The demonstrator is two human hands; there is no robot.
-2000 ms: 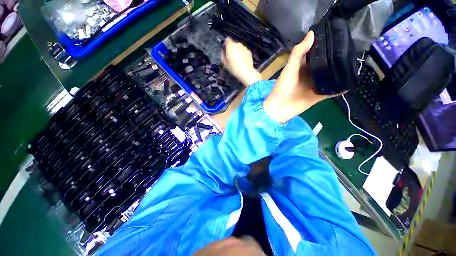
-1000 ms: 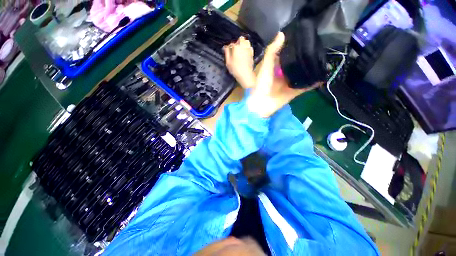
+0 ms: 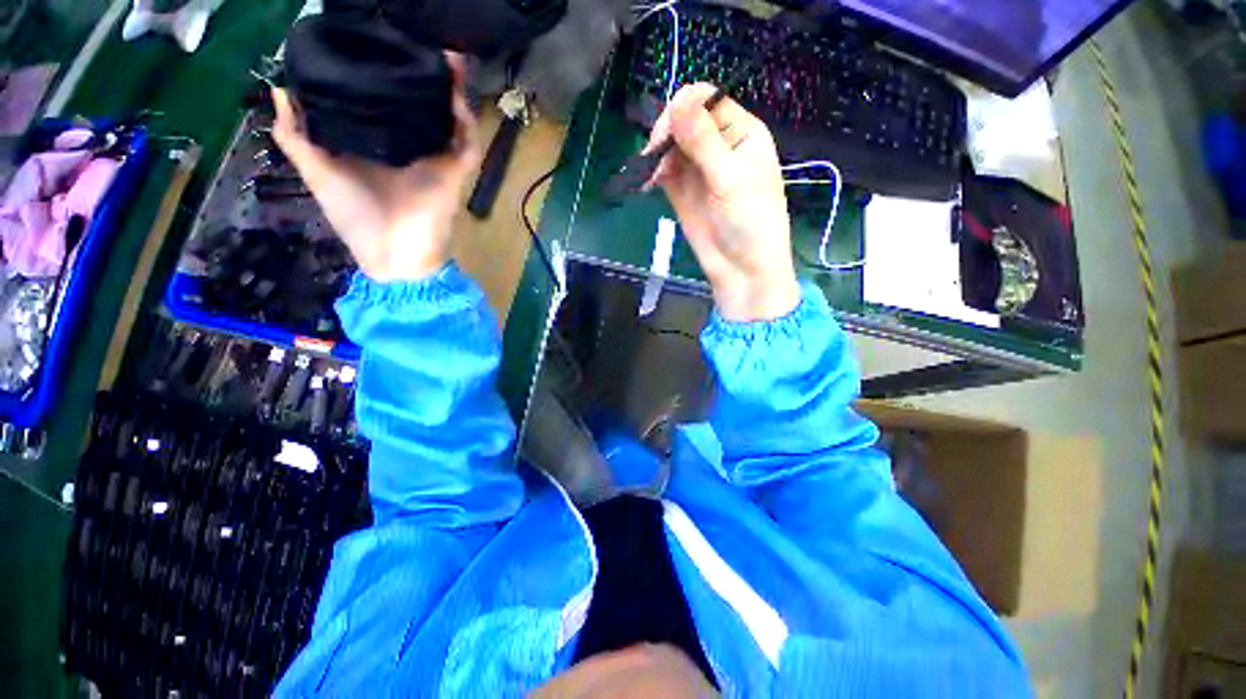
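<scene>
My left hand (image 3: pixel 387 205) holds a black padded headset (image 3: pixel 369 89) up at the upper left, with the fingers around its cup. My right hand (image 3: pixel 731 184) is raised over the green bench beside the keyboard, thumb and fingers pinched together. A small thin dark piece (image 3: pixel 634 176) shows at its fingertips; it looks like a plug or lead end, but is too blurred to name surely. A thin black cable (image 3: pixel 530 225) curves between the hands along the bench edge.
The keyboard (image 3: pixel 847 103) and white cable (image 3: pixel 836 219) lie beyond my right hand. White paper (image 3: pixel 913 257) and a mouse pad (image 3: pixel 1018 266) are at right. The blue-rimmed parts tray (image 3: pixel 253 325) and rows of black parts (image 3: pixel 205 546) are at left. A carton (image 3: pixel 984 512) stands lower right.
The view has turned right. My right hand has come out from over the parts tray, where it reached across, to the bench by the keyboard. My left hand still holds the headset, now farther left.
</scene>
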